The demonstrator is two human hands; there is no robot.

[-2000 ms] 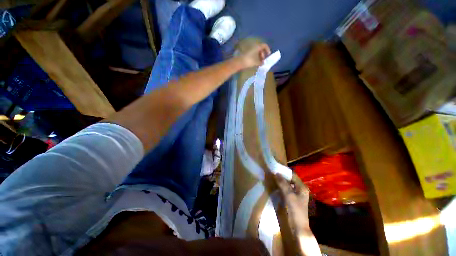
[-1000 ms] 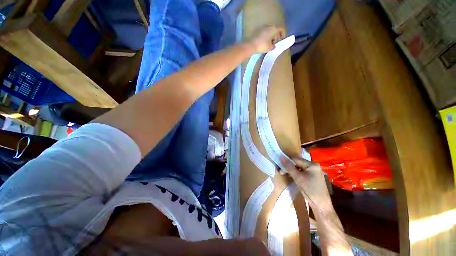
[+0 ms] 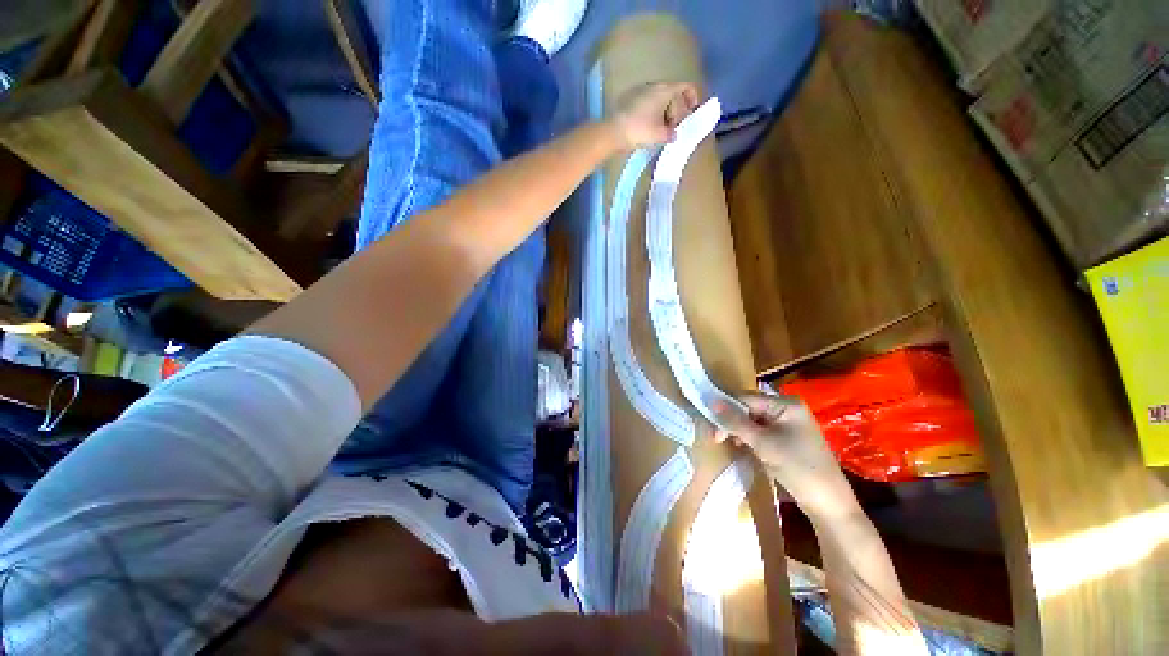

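Observation:
A curved white paper strip [image 3: 663, 256] with fine lines lies along the brown roll [image 3: 718, 295]. My left hand [image 3: 660, 113] pinches its far end, whose tip sticks out past the fingers. My right hand [image 3: 763, 429] holds its near end. A second curved strip [image 3: 622, 301] lies on the roll just left of it. Two more curved pieces lie nearer to me, one at the left [image 3: 654, 532] and one in bright sunlight [image 3: 718, 551]. A long straight strip [image 3: 596, 385] runs down the roll's left side.
My jeans-clad legs [image 3: 449, 256] are left of the roll. A wooden cabinet [image 3: 949, 320] with a red plastic bag [image 3: 885, 410] in its opening stands at the right. Cartons [image 3: 1064, 141] and a yellow box [image 3: 1135, 359] lie beyond. A wooden frame [image 3: 154, 180] and blue crate [image 3: 77, 244] are at the left.
The view has shifted and more of the near roll shows than two seconds ago. Both hands remain at the strip's two ends, and the strip now shows a fuller curve along the roll.

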